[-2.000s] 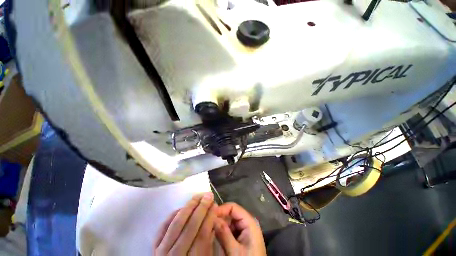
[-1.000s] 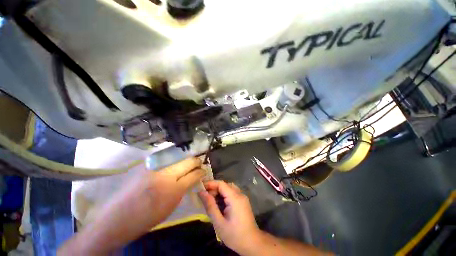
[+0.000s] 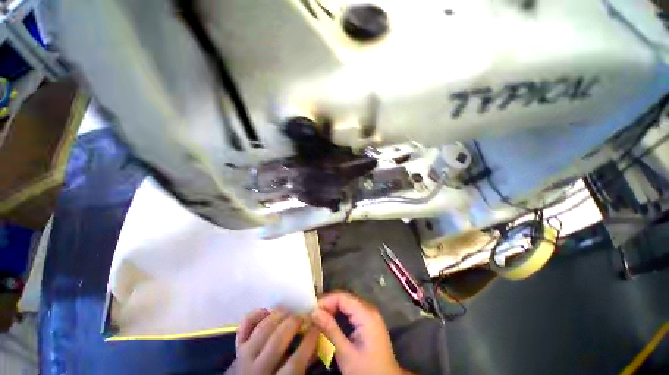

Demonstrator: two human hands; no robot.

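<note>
The off-white fabric panel (image 3: 213, 264) lies flat left of and below the sewing machine head (image 3: 411, 80), with yellow edging (image 3: 172, 335) along its near edge. Its far right part lies under the needle area (image 3: 323, 179). My left hand (image 3: 273, 340) presses on the panel's near right corner. My right hand (image 3: 356, 333) pinches the same corner between thumb and index finger. A short yellow strip end (image 3: 325, 350) sticks out below, between the hands. The fingertips partly hide the corner.
Pink-handled thread snips (image 3: 402, 277) lie right of the panel on the dark surface. A yellowish tape roll (image 3: 529, 256) with black cords is further right. A cardboard box (image 3: 44, 146) stands at the left. A yellow strip (image 3: 645, 348) shows at the lower right.
My left hand has moved back from near the needle to the panel's near corner. My right hand has moved slightly nearer to me. More of the panel shows, and the view has shifted.
</note>
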